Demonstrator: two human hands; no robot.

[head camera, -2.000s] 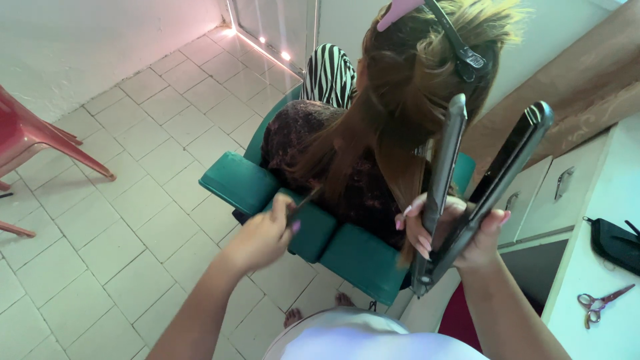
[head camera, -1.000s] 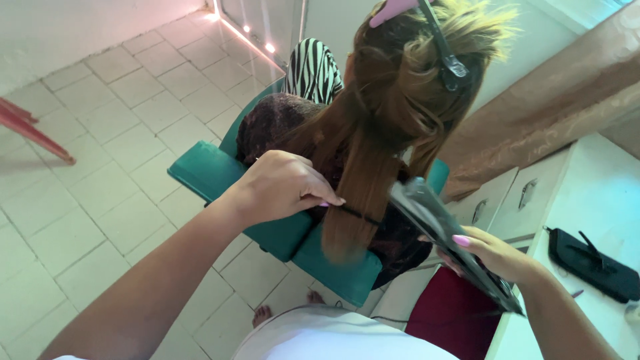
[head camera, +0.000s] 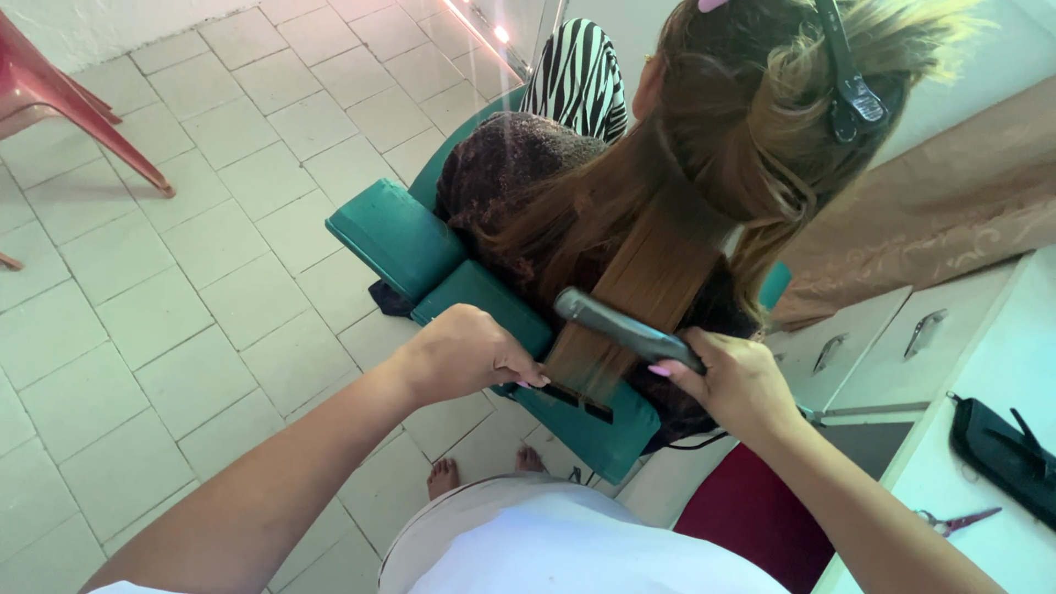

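Observation:
A seated person's long hair (head camera: 660, 256) hangs down their back, its upper part gathered up with a black hair clip (head camera: 854, 91) and a pink clip (head camera: 711, 4). My right hand (head camera: 734, 379) grips a dark hair straightener (head camera: 623, 326), its plates closed across a flat section of hair. Lower down, at the ends of that section, my left hand (head camera: 474, 355) holds a thin black comb (head camera: 582, 402) by one end. Part of the comb lies under the hair. The green padded chair back (head camera: 511, 309) is just beneath both hands.
At the right, a white counter (head camera: 916, 478) bears a black case (head camera: 1002, 462) and scissors (head camera: 957, 521), beside white drawers (head camera: 874, 346). A dark red seat (head camera: 755, 516) is below my right forearm. A red plastic chair (head camera: 74, 99) stands on the tiled floor at the upper left.
The straightener, spread apart two seconds ago, is now closed on the hair. My left hand has brought the comb to the hair ends and now holds it lower than a second ago.

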